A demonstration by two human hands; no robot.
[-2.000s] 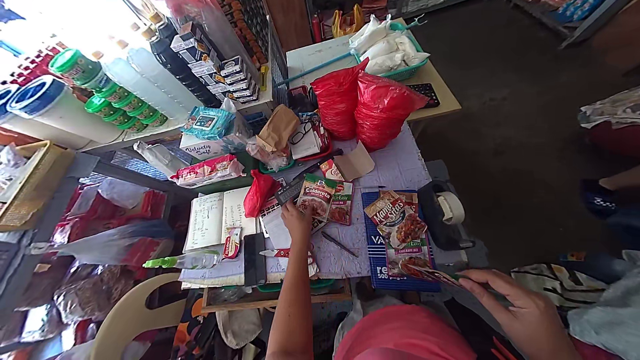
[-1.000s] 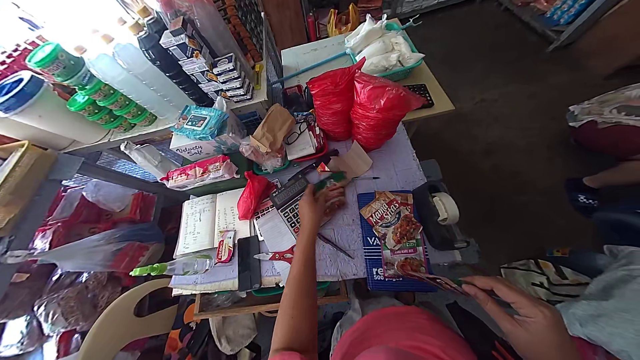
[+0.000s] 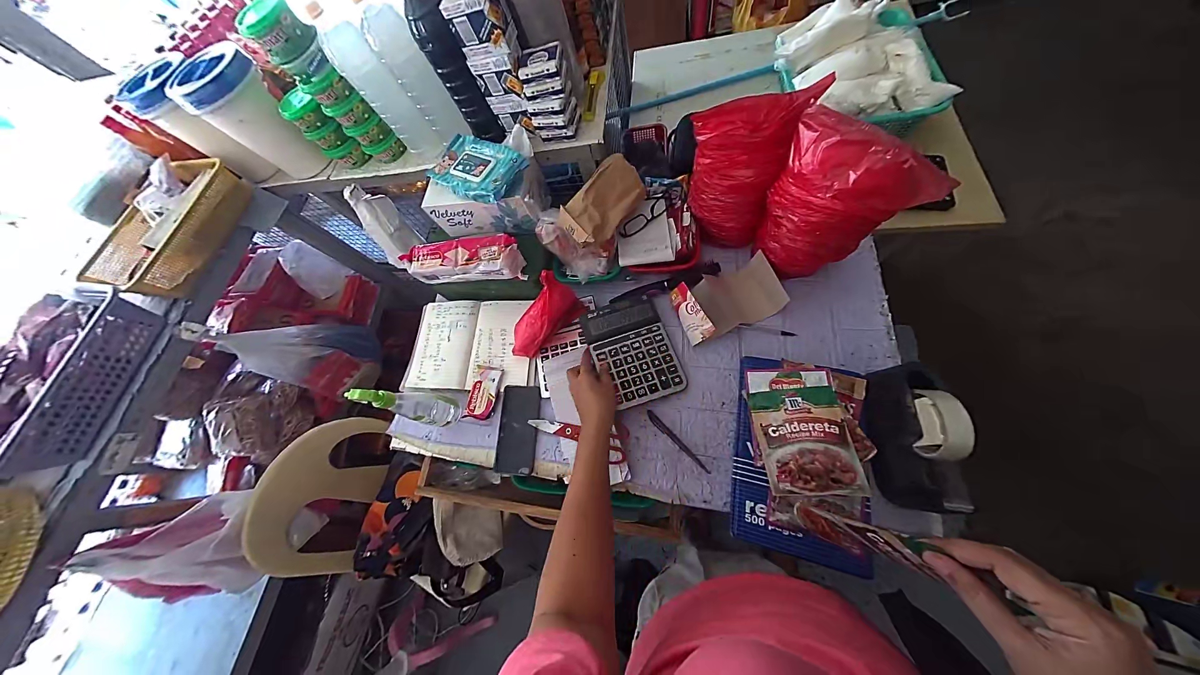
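Note:
My left hand is at the lower left edge of a large desk calculator; whether its fingers grip the edge is hard to see. At the lower right, my right hand holds thin recipe mix packets by one end, seen edge-on. A caldereta recipe mix packet lies on other packets on a blue paper ream. Red-handled scissors and a white paper slip lie near my left wrist. A dark pen rests between the calculator and the ream.
Red plastic bags stand at the table's back. An open notebook, a spray bottle and a dark phone-like slab are on the left. A tape dispenser stands at the right edge. A plastic chair is at lower left.
My left hand has gone from the packets to the calculator. The packets that lay by it two seconds ago are gone from there, and the caldereta packet now tops the pile on the ream.

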